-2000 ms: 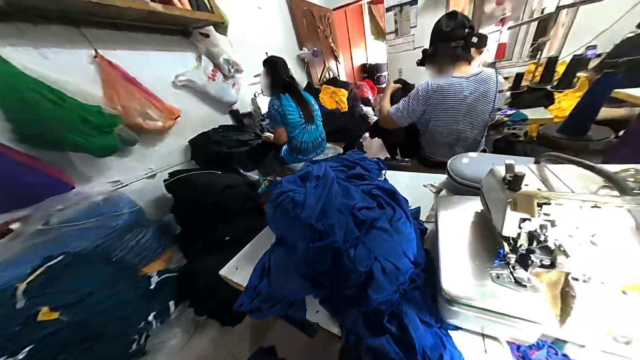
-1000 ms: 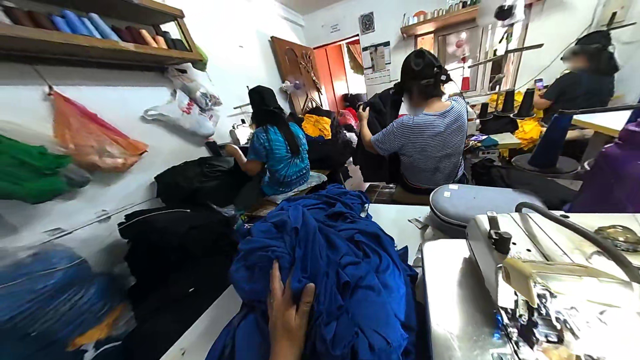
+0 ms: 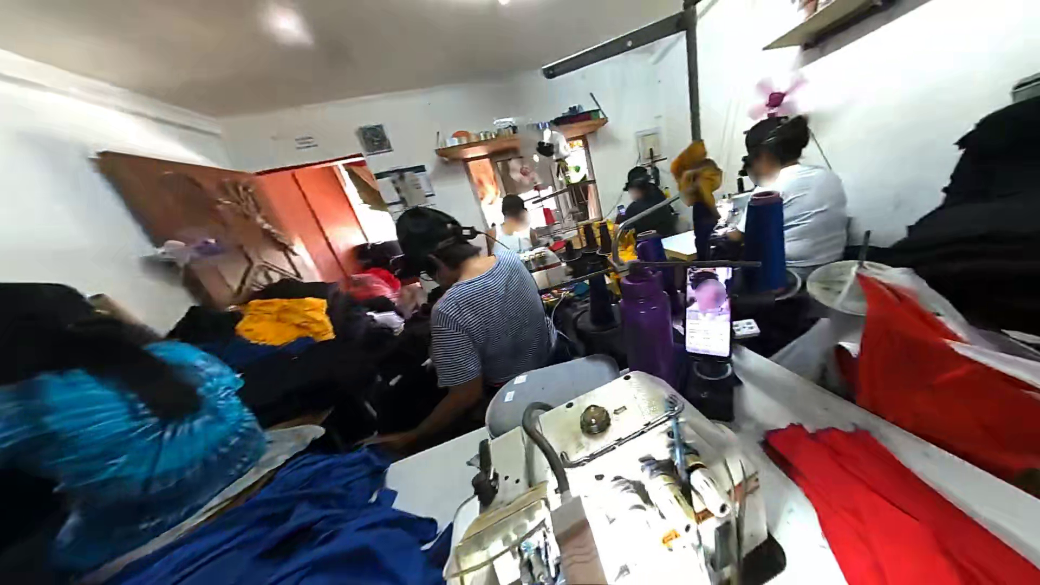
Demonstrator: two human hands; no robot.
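Neither my left hand nor my right hand shows in the head view at this moment. An industrial overlock sewing machine [image 3: 601, 479] stands at the bottom centre. Left of it lies a heap of blue fabric [image 3: 301, 520], cut off by the lower edge. Red fabric [image 3: 886, 504] is spread on the white table [image 3: 788, 406] to the machine's right. Behind the machine are a purple bottle [image 3: 646, 325] and a smartphone [image 3: 708, 313] held upright with its screen lit.
A person in a striped shirt [image 3: 496, 317] sits just ahead, and another in blue [image 3: 154, 431] is close at the left. Thread cones, including a blue one [image 3: 764, 244], stand behind the phone. A red cloth bundle [image 3: 926, 374] lies at the right.
The view has swung up and to the right. A hand that lay on the blue fabric one second ago is out of view. The red fabric and smartphone now show.
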